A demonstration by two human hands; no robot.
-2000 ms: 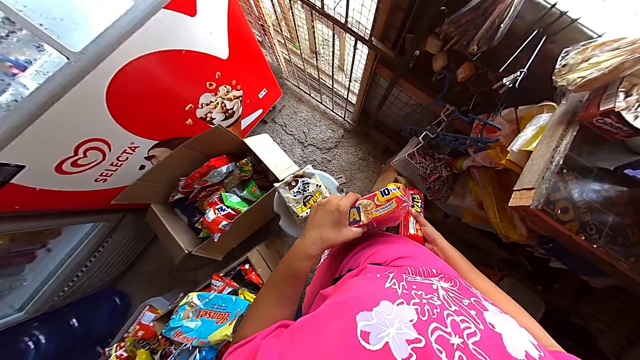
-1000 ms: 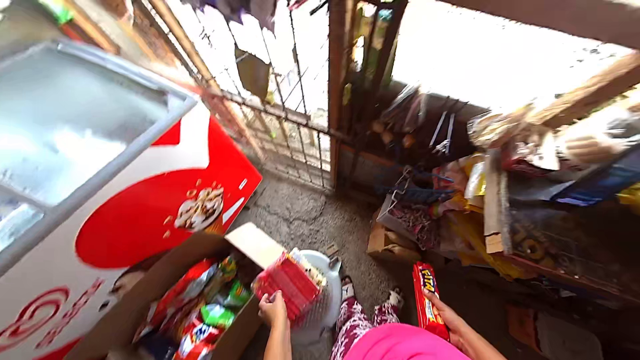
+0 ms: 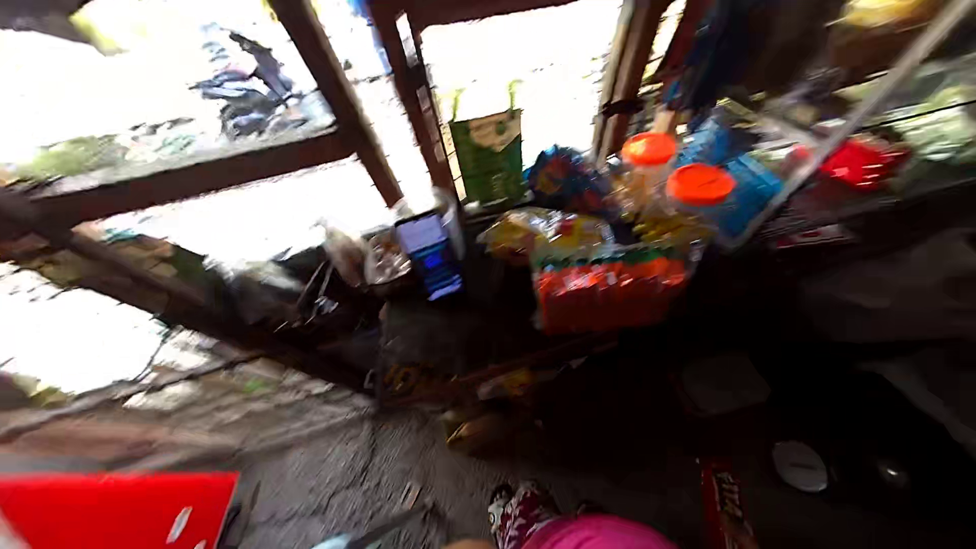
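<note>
At the bottom right, in shadow, a long red snack pack point(image 3: 723, 496) stands out against the dark floor. My right hand point(image 3: 740, 531) is dim and blurred at its lower part, closed around it. Of my left hand or arm only a small skin-coloured patch point(image 3: 467, 544) shows at the bottom edge; its fingers and anything in them are hidden. Between the two are my pink shirt point(image 3: 598, 534) and patterned trousers point(image 3: 528, 509).
Ahead, a phone point(image 3: 431, 255) leans upright beside a pack of orange bottles point(image 3: 610, 290). Orange-lidded jars point(image 3: 648, 149) stand behind. A red freezer edge point(image 3: 114, 507) is at lower left, a wooden window frame point(image 3: 191, 164) above. A round white lid point(image 3: 799, 466) lies at right.
The view has swung up and right. My left hand held a red pack, then had it low over the white stool; it is now almost out of view. The right hand keeps its red pack.
</note>
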